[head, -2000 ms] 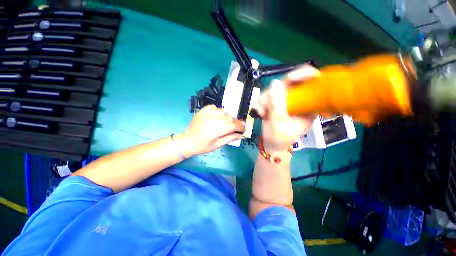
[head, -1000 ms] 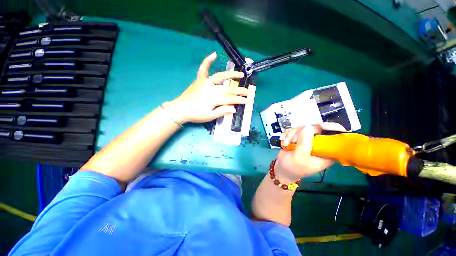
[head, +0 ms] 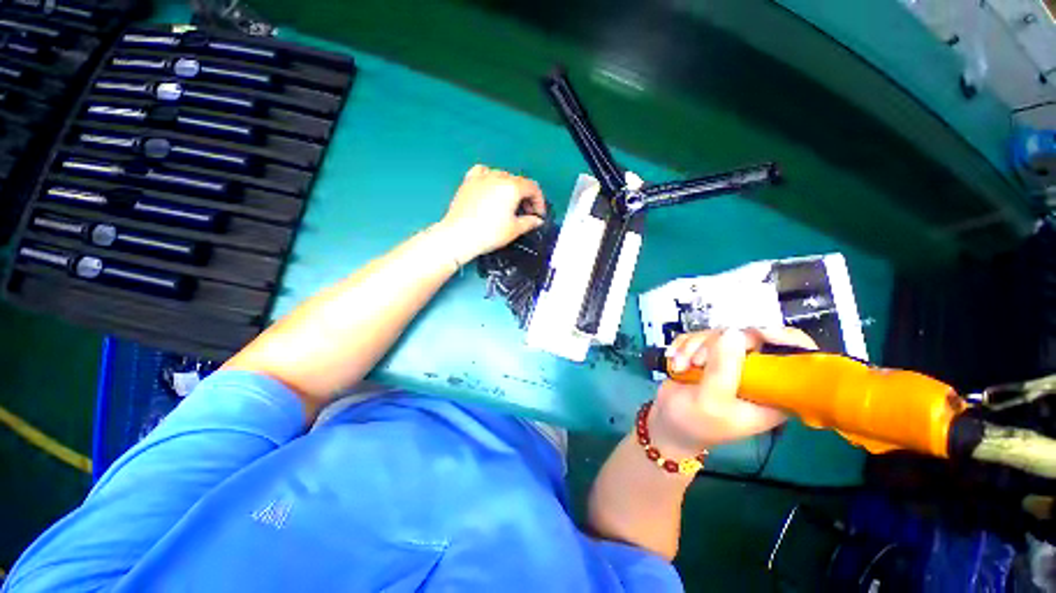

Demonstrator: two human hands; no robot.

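Note:
The black three-legged stand (head: 706, 185) has one leg lying in the slot of the white fixture (head: 564, 304); its other two legs spread out beyond it. My left hand (head: 498, 211) is at the upper edge of the pile of small black parts (head: 518, 272), left of the fixture. Its fingers are curled, and whether they hold a part cannot be told. My right hand (head: 720, 388) is shut on the orange electric screwdriver (head: 857, 400), which lies level with its dark tip pointing left, at the near left end of the white screw feeder (head: 741, 292).
A black ribbed tray (head: 139, 304) with folded stands (head: 174, 176) is at the left, with another tray beyond it. A blue crate (head: 127, 388) is below. A long dark green surface (head: 695, 104) runs along the far side. A cable hangs near the feeder.
My left hand has left the stand leg in the fixture and moved left to the pile of small parts. My right hand stays by the feeder with the screwdriver. The view has shifted slightly.

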